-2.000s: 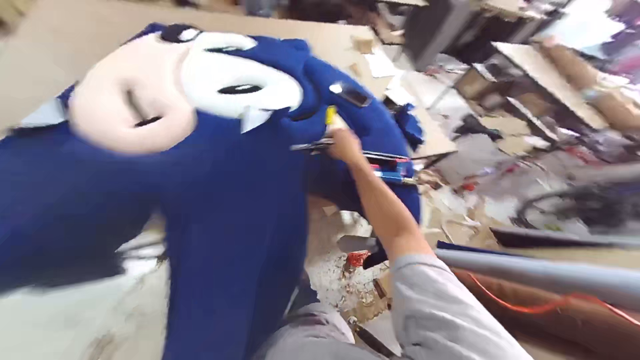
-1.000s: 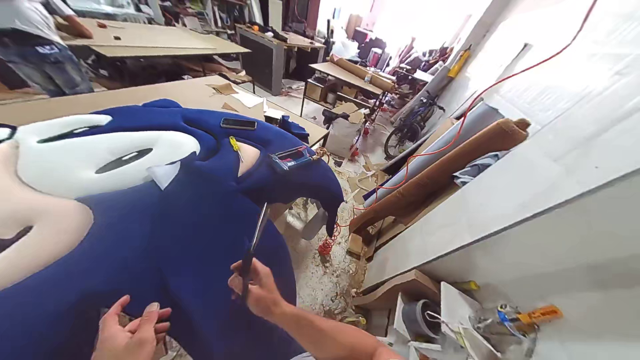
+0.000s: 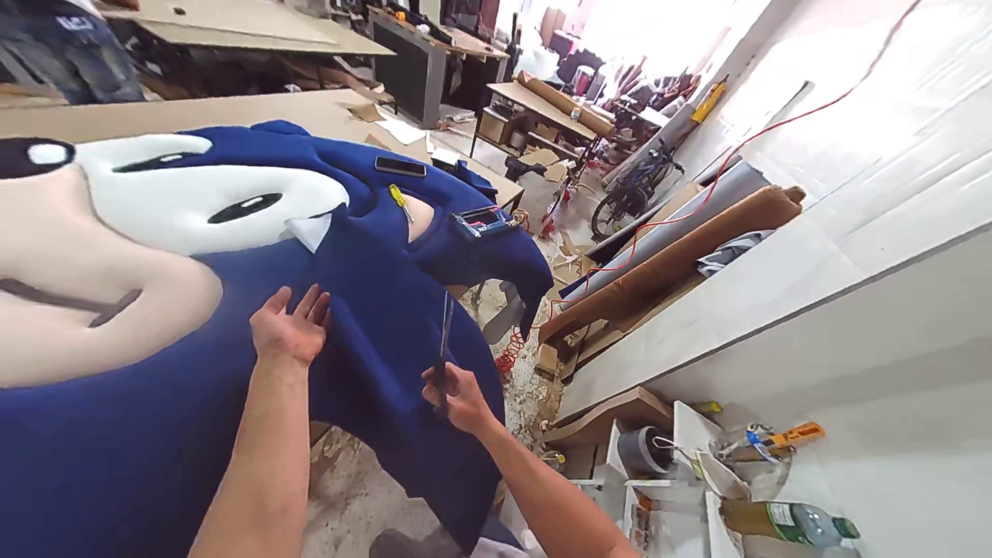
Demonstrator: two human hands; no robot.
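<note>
A large blue cartoon character figure (image 3: 372,310) with a pale muzzle and white eyes fills the left and middle. My right hand (image 3: 457,395) grips the dark handle of scissors (image 3: 446,333), blades upward, over the figure's blue surface. To its left, my left hand (image 3: 291,325) is palm up with fingers apart, holding nothing, over the blue surface near the muzzle. A small white flap (image 3: 311,231) sticks out below the eye. On the figure's upper part lie a yellow-handled screwdriver (image 3: 401,200), a dark phone (image 3: 401,167) and a blue-framed tool or case (image 3: 484,222).
Behind the figure runs a tan tabletop (image 3: 310,105). Fabric rolls (image 3: 682,263) lean at the right along a white panel (image 3: 775,287). A red hose (image 3: 725,163) hangs there. Lower right are a plastic bottle (image 3: 790,521) and white shelving (image 3: 651,487). A person (image 3: 70,50) stands upper left.
My left hand has moved up and forward over the blue surface. Two seconds ago my right hand was beside the yellow-handled screwdriver; now it is lower, holding the scissors. The view has swung.
</note>
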